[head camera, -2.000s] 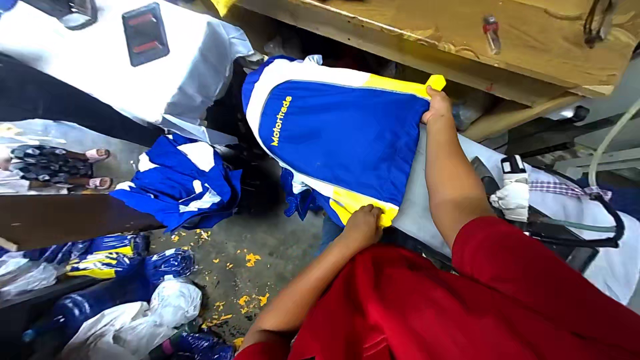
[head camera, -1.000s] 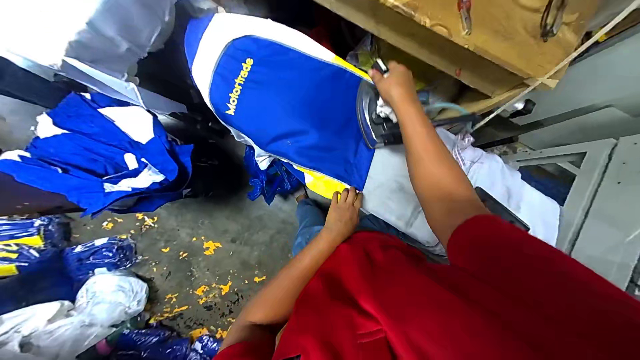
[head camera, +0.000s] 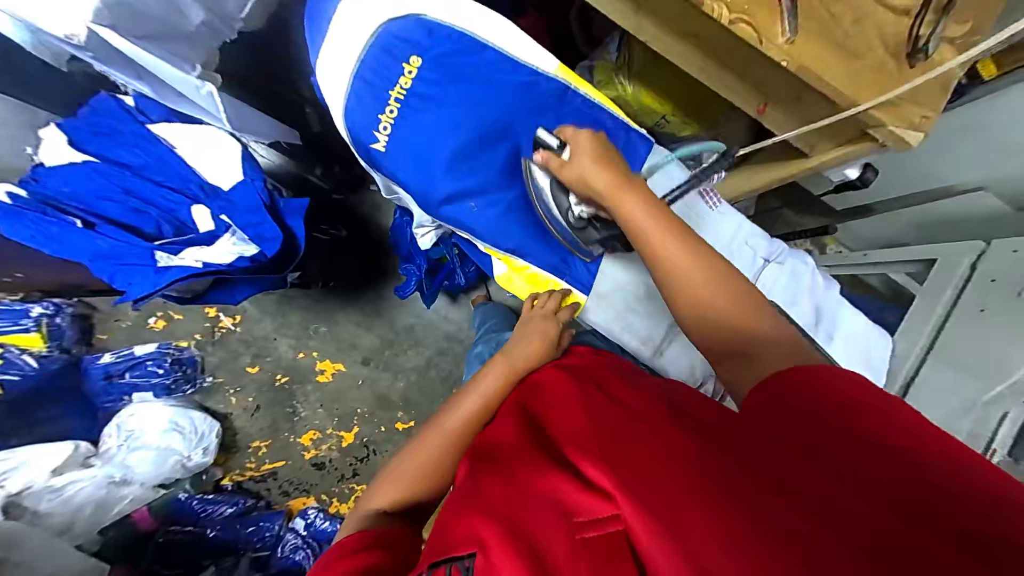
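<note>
A blue, white and yellow garment (head camera: 464, 120) with yellow lettering lies stretched over a padded ironing board (head camera: 640, 312). My right hand (head camera: 588, 164) grips the handle of a clothes iron (head camera: 564, 212), whose soleplate rests on the blue panel close to the garment's near end. My left hand (head camera: 546, 324) lies on the yellow edge of the garment, its fingers bent over the cloth; whether they pinch it is hard to tell. A cord and a pale hose run from the back of the iron beneath my right forearm.
A wooden table (head camera: 840, 72) stands beyond the board, with a cord (head camera: 888, 92) strung past its corner. White cloth (head camera: 816, 296) covers the board's right end. At left lie a pile of blue and white garments (head camera: 160, 200) and plastic-wrapped bundles (head camera: 144, 372). Yellow scraps litter the concrete floor (head camera: 352, 336).
Two seconds ago my right hand was on the garment's yellow corner; it now holds the iron on the blue panel. My left hand stays at the near yellow edge. The view has shifted closer.
</note>
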